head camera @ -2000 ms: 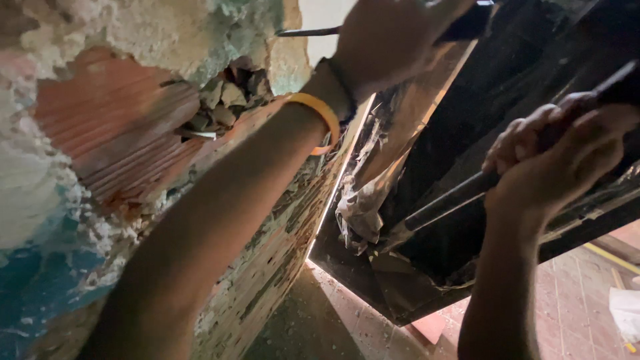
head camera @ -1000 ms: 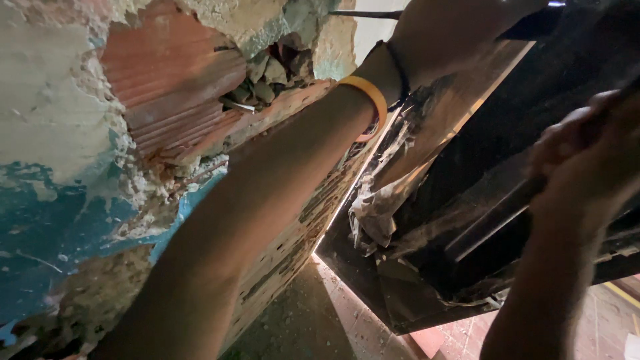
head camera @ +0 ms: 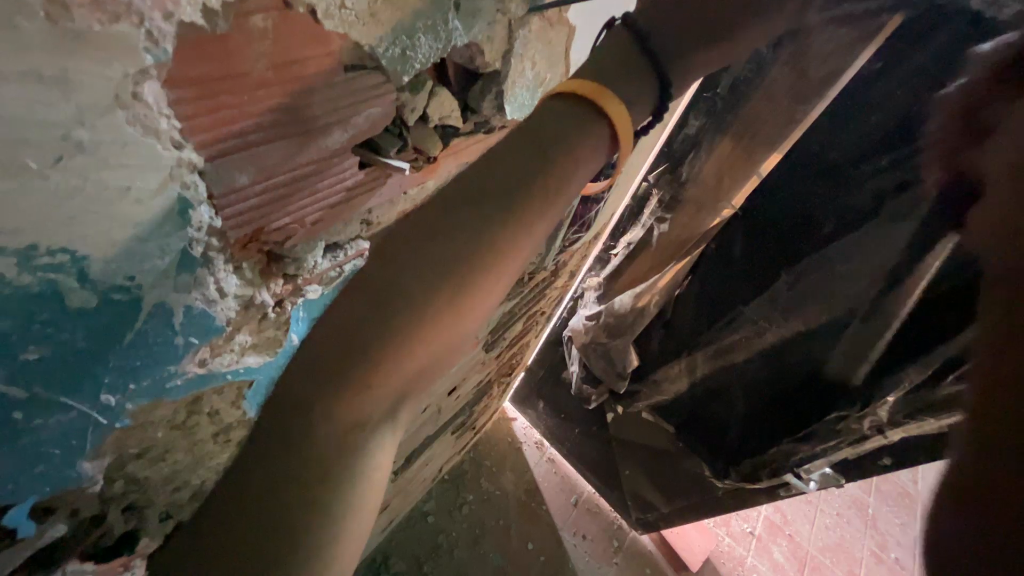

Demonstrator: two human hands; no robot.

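My left arm crosses the view with an orange wristband and a dark bracelet. Only the back part of my left hand [head camera: 720, 32] shows, over the upper end of a dark frame [head camera: 624, 480]; its fingers are cut off by the top edge. My right hand [head camera: 972, 120], dark and blurred at the right edge, is closed around a straight metal bar [head camera: 904, 312], which slants down-left into the frame's dark hollow. Torn, crumpled sheet material [head camera: 612, 344] hangs at the frame's left side. Where the bar's tip touches cannot be made out.
At left is a broken wall with blue and pale paint [head camera: 88, 336], exposed ribbed red clay brick [head camera: 272, 128] and loose rubble [head camera: 432, 108]. A bright narrow gap runs between wall and frame. Reddish floor tiles [head camera: 832, 520] with debris lie below. A small metal fitting [head camera: 816, 480] sits on the frame's lower edge.
The view has shifted closer to the frame. My right hand has moved toward the right edge, and my left hand has moved partly out at the top.
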